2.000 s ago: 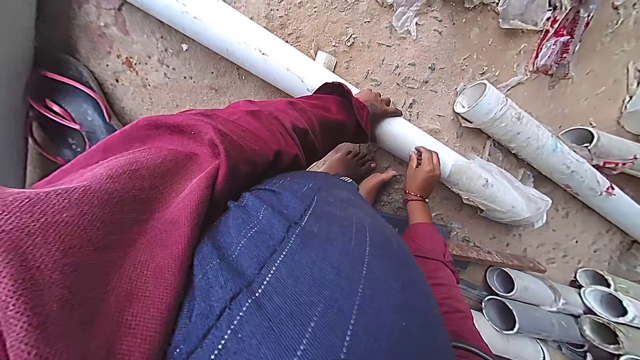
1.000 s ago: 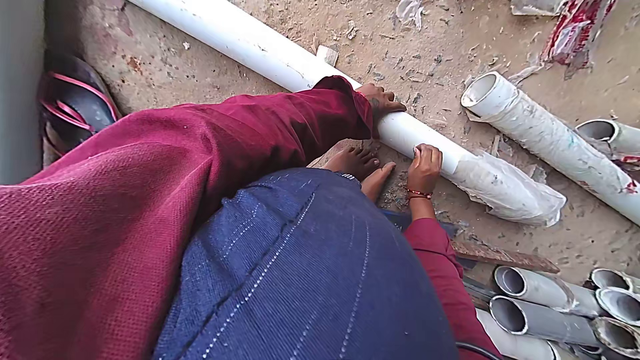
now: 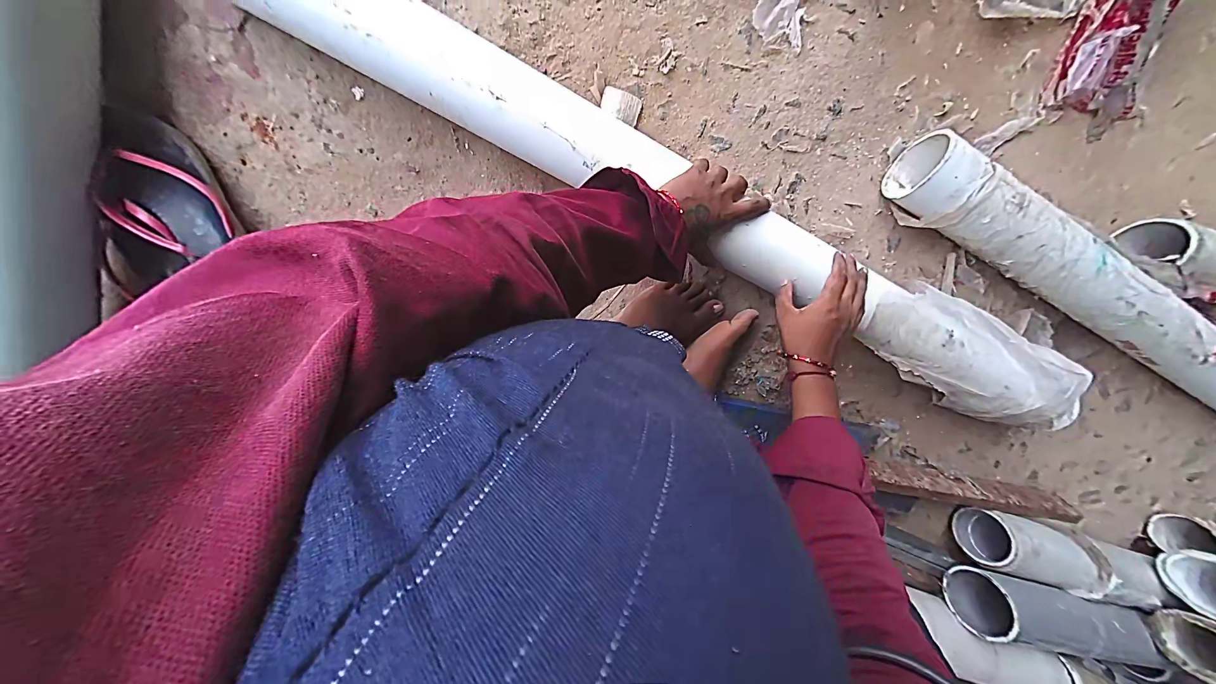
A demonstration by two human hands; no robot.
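Note:
A long white plastic pipe [image 3: 456,81] lies slantwise on the ground, from the upper left toward the right. Crumpled translucent plastic film [image 3: 978,356] covers its lower right end. My left hand [image 3: 714,197] rests over the top of the pipe near its middle, fingers pointing right. Lower down, beside the edge of the film, my right hand [image 3: 825,309] lies against the pipe with thumb and fingers apart on its surface. Both palms are hidden.
A second film-wrapped pipe [image 3: 1073,252] lies at the right. Several grey pipes [image 3: 1064,608] are piled at the lower right, near a wooden strip [image 3: 969,489]. A black sandal [image 3: 166,204] lies at the left. A short white piece [image 3: 621,104] touches the pipe.
My right hand's fingers have spread apart on the pipe, where they were closer together before. My left hand stays on the pipe.

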